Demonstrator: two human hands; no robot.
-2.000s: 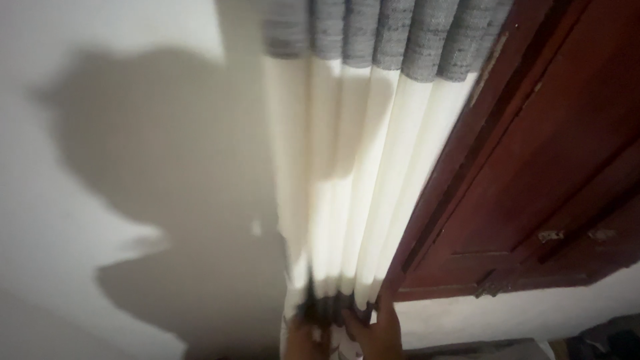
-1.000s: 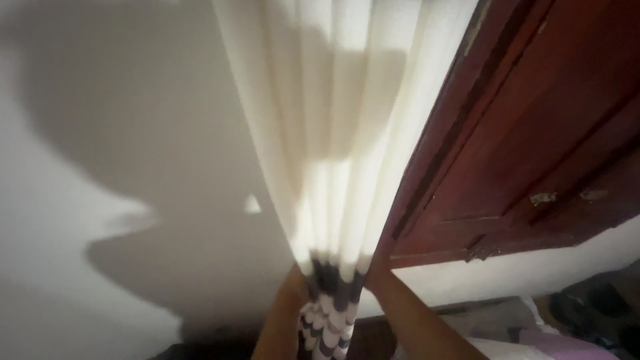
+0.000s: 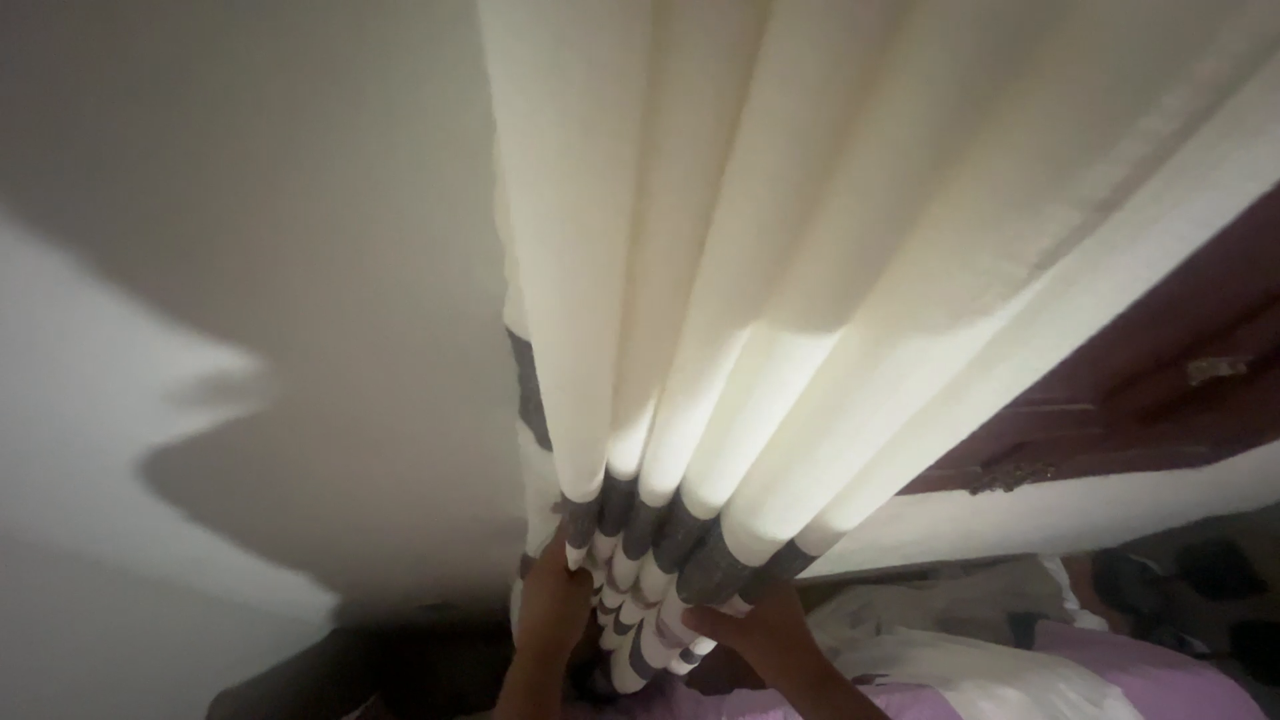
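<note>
A long cream curtain (image 3: 690, 300) hangs in deep vertical folds through the middle of the head view, with dark grey and white bands across its lower part. My left hand (image 3: 555, 590) grips the banded fabric at its left edge. On the right side of the same banded part, my right hand (image 3: 745, 620) holds the folds, its thumb pointing left across them. The fabric is gathered between both hands. The fingertips of both hands are partly hidden by the cloth.
A pale wall (image 3: 380, 300) with a large head-shaped shadow stands on the left. To the right is a dark red wooden panel (image 3: 1130, 390) with metal fittings. White and purple cloths (image 3: 1180, 670) lie at the lower right, and something dark is at the lower left.
The curtain's folds have spread wider across the view, and more of the banded lower part shows between my hands. The grey upper band seen two seconds ago is out of view.
</note>
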